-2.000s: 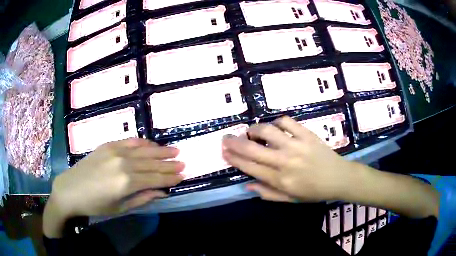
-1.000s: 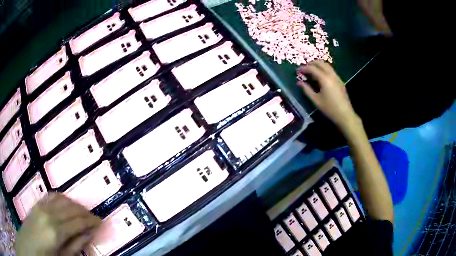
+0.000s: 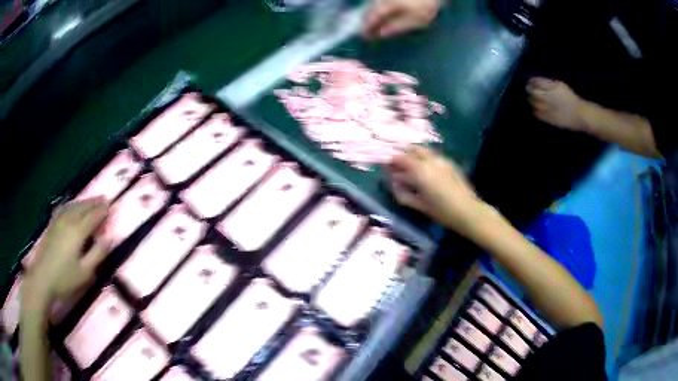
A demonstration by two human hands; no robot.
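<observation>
The black blister tray [image 3: 249,260] holds rows of pink phone cases [image 3: 314,244] with dark camera openings. The loose pile of pink inserts [image 3: 357,111] lies on the green surface beyond the tray. My right hand [image 3: 431,186] is at the pile's near right edge, fingers bent together. It is blurred, and whether it holds an insert cannot be told. My left hand [image 3: 70,257] is over the tray's left part, above cases, fingers curled. Whether it holds anything cannot be told.
Another person's hand [image 3: 401,16] is beyond the pile, and a hand [image 3: 557,103] is at the right by dark clothing. A lower tray of pink cases [image 3: 487,327] is at the bottom right, near a blue object [image 3: 561,242] above the blue floor.
The view has turned further right. My right hand remains by the pile. My left hand is further up over the tray's left side. Another person's hands have come into clearer view.
</observation>
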